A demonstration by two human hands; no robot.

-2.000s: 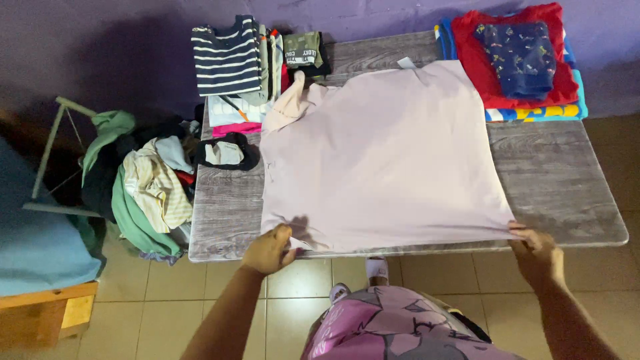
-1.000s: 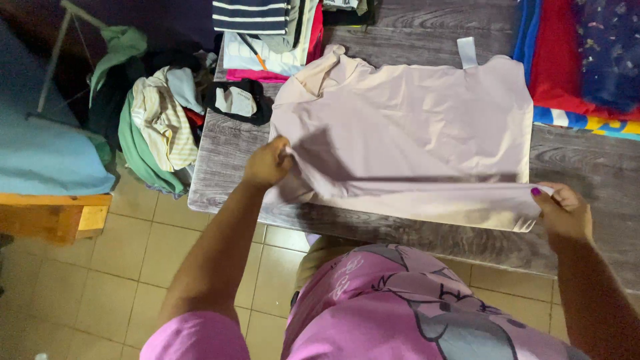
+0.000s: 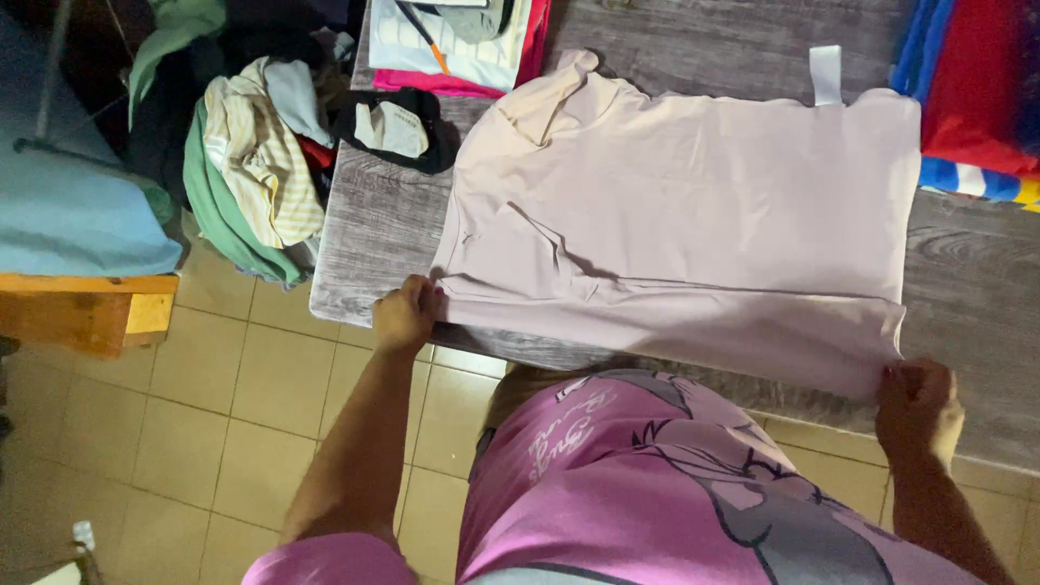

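A pale pink T-shirt (image 3: 731,195) lies sideways across the grey wood-grain table (image 3: 366,236), with its near side folded over in a long strip along the table's front edge. My left hand (image 3: 409,313) pinches the near left corner of the shirt. The near right corner is in the grip of my right hand (image 3: 920,406), whose fingertips are partly hidden. A white tag (image 3: 825,75) sticks out past the shirt's far edge. Creases run from the middle of the shirt toward the left, and one sleeve lies bunched at the far left.
Folded clothes (image 3: 455,77) are stacked at the table's far left, near a small black garment (image 3: 443,134) with a pale patch. Red and blue folded fabrics (image 3: 975,89) lie at the right. Left of the table is a heap of loose clothes (image 3: 268,162), near a wooden frame (image 3: 81,313).
The shirt was spread flat two seconds ago; its near side was lifted and now lies folded over. Both hands still grip its near corners. The view has moved closer.
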